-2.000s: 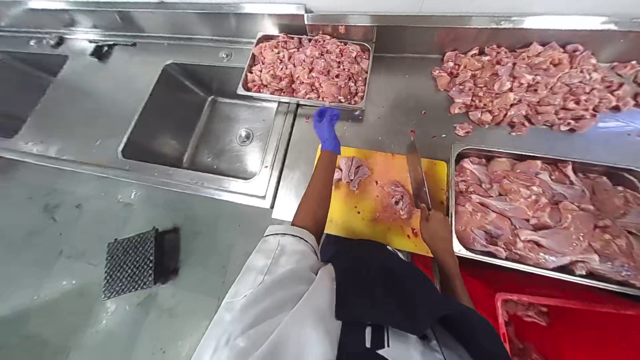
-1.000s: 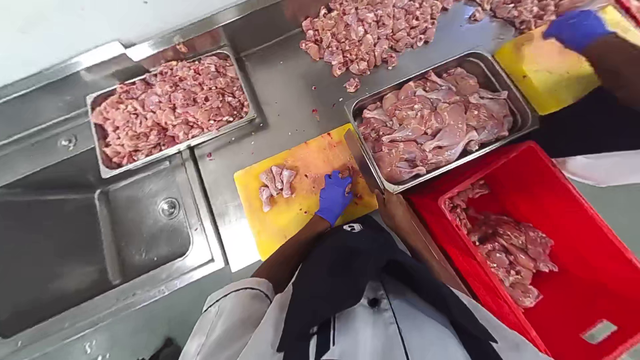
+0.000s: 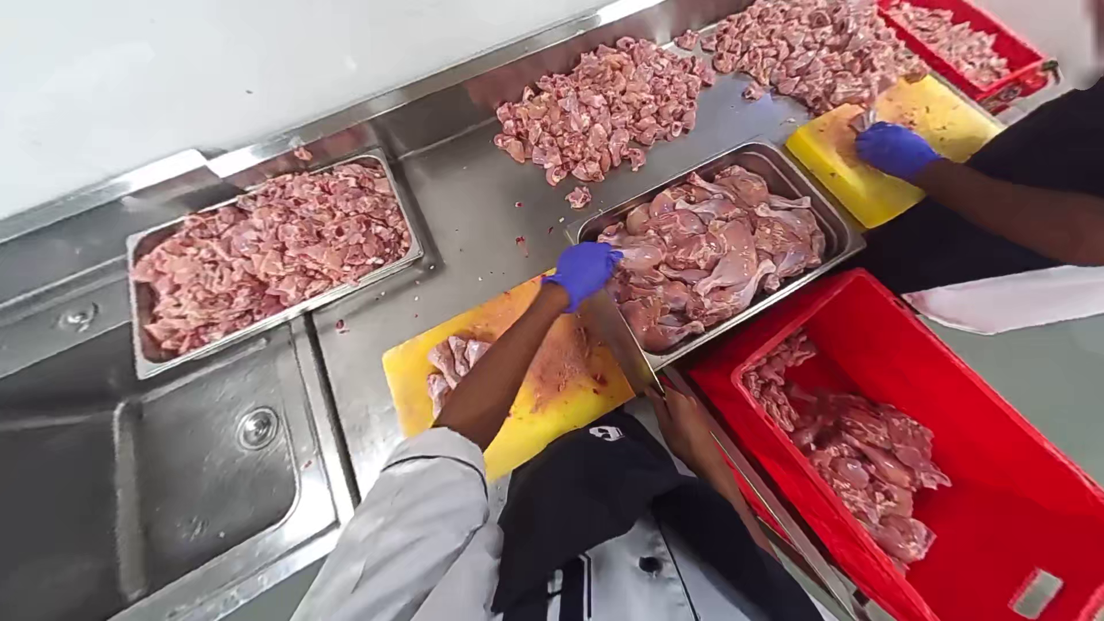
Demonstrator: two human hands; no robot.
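Note:
My left hand [image 3: 584,272], in a blue glove, reaches to the left edge of a steel tray [image 3: 849,244] of raw chicken legs [image 3: 733,250]; its fingertips touch a leg, and whether they grip it is unclear. My bare right hand [image 3: 681,418] is closed on the handle of a large knife [image 3: 623,341], whose blade lies over the right side of the yellow cutting board [image 3: 552,418] beside the tray. Several raw chicken pieces [image 3: 450,362] rest at the board's left, partly behind my left forearm.
A steel tray of cut chicken [image 3: 276,250] stands by the sink [image 3: 207,483]. Piles of cut chicken [image 3: 608,108] lie on the counter behind. A red crate [image 3: 975,431] holds more meat at right. A co-worker's gloved hand [image 3: 897,151] is over another yellow board [image 3: 944,112].
My left hand has moved from the cutting board to the tray of legs. The view has swung right since the oldest frame. My right hand still holds the knife.

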